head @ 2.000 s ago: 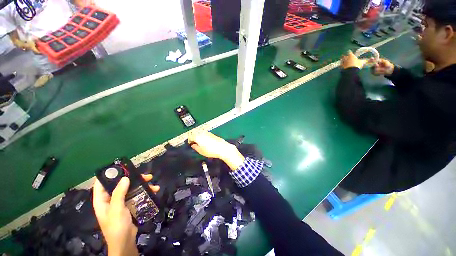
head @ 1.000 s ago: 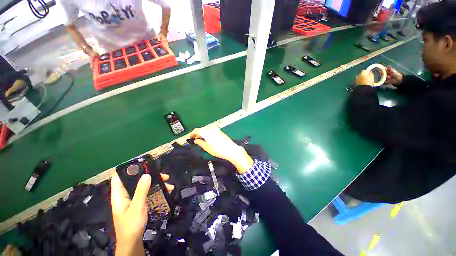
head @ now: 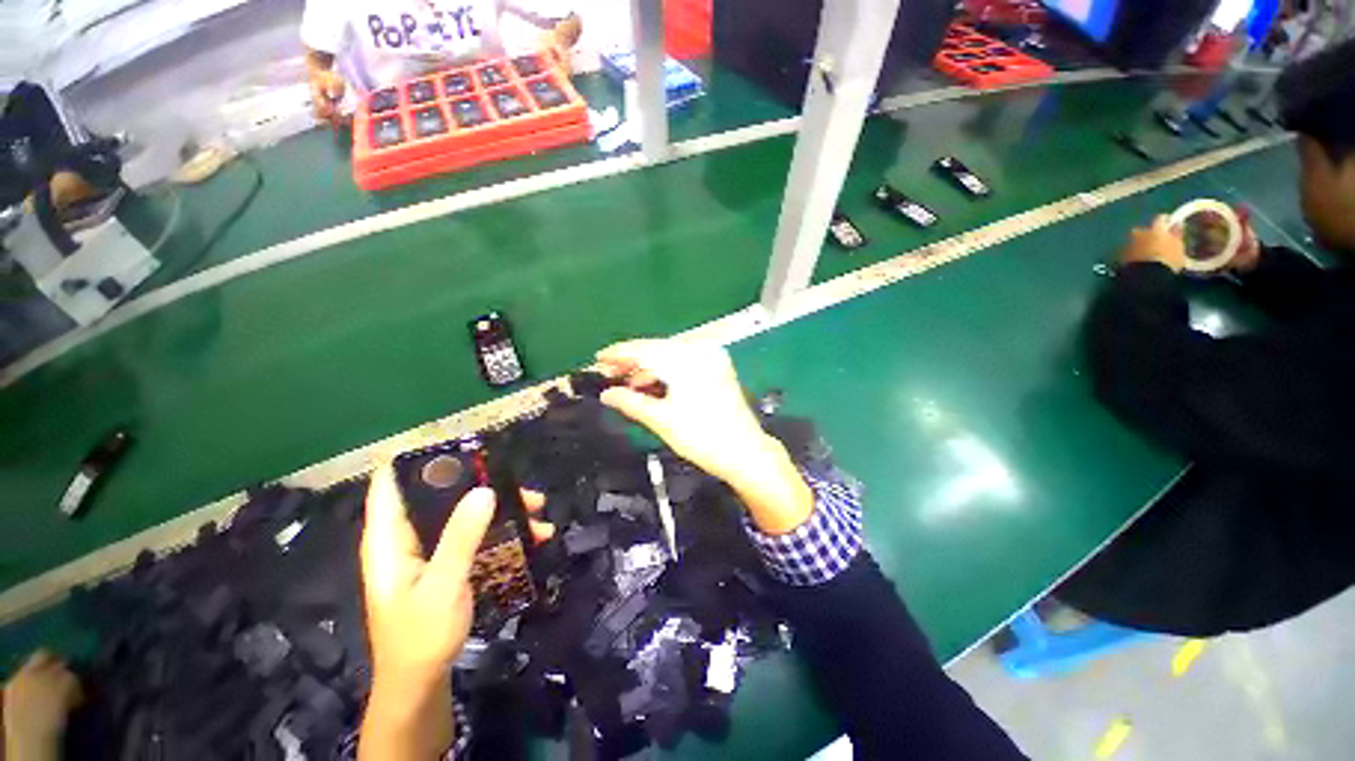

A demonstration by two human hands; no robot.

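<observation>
My left hand [head: 424, 595] grips a black phone unit [head: 505, 572], back side up, at the lower left. Its thumb lies across the unit below a round greyish disc; a thin red line shows beside the disc and a coppery patterned area below. My right hand [head: 687, 409] is at the far edge of a wide heap of small black pieces [head: 595, 595], fingers bent and close together. Dark pieces lie at its fingertips; I cannot tell whether it holds one. A slim white stick [head: 661, 506] lies on the heap.
Phones lie on the green belt, one [head: 496, 351] beyond my hands. A pale strip [head: 713, 330] and white post [head: 832, 164] edge the belt. A person across has a red tray [head: 473, 146]; a person at right holds a pale ring [head: 1205, 235]. Another hand [head: 37, 706] shows lower left.
The view has shifted, so my hands appear further right. The left hand still holds the phone unit, and the right remains at the heap's edge. The red tray is now lower on the far side.
</observation>
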